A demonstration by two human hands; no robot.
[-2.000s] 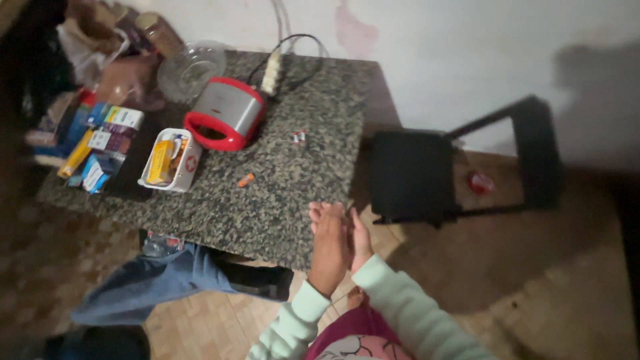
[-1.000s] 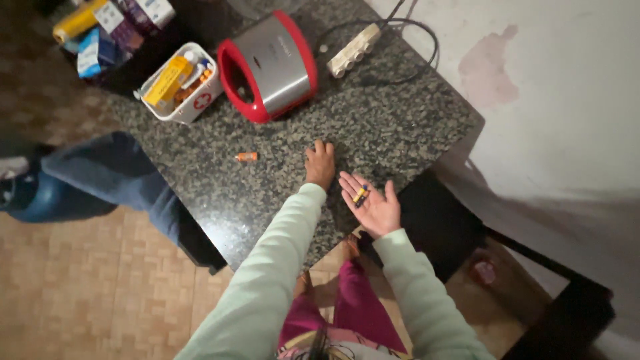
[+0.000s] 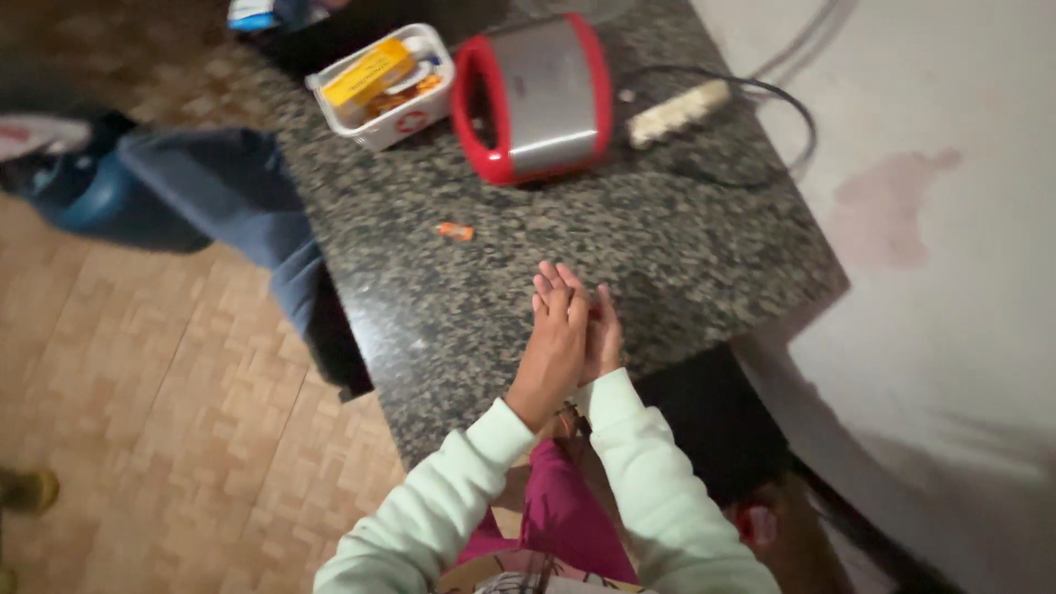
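Observation:
My left hand (image 3: 558, 334) lies over my right hand (image 3: 605, 334), palms together, above the front part of the granite countertop (image 3: 660, 272). Whatever may be between the palms is hidden. The fingers of both hands are fairly straight and point away from me. A small orange cylinder, perhaps a battery (image 3: 455, 231), lies on the granite beyond my left hand and a little to its left.
A red and grey sandwich maker (image 3: 551, 97) stands at the back, with a white plastic box of small packages (image 3: 398, 122) on its left and a power strip (image 3: 678, 114) with a black cable on its right. Jeans (image 3: 223, 186) hang beside the left edge; a black chair (image 3: 718, 421) stands at the right.
A second ago my right palm lay open with small batteries on it and my left hand was on the granite. My left hand has come over my right, covering the palm.

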